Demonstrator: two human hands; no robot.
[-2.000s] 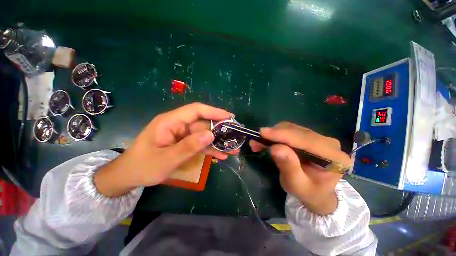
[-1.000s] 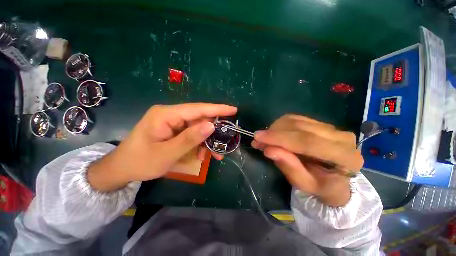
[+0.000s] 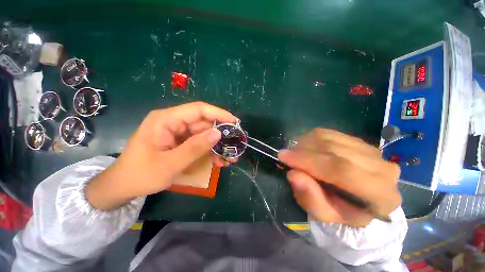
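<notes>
My left hand grips a round watch head by its left edge, between thumb and fingers, with its dark detailed inside facing up. My right hand is shut on tweezers, slightly blurred. The two thin silver prongs are a little apart and their points reach the right edge of the watch head. Whether they hold a small part cannot be told. An orange-red pad with a pale centre lies below my left hand, which partly covers it.
Several watch heads lie at left beside white paper, a tan block and a clear bottle. A red piece lies above my left hand. A blue control unit stands at right. A thin pale cable runs below.
The tweezer points have moved from the middle of the watch head to its right edge and the prongs have spread. The watch head has shifted slightly left.
</notes>
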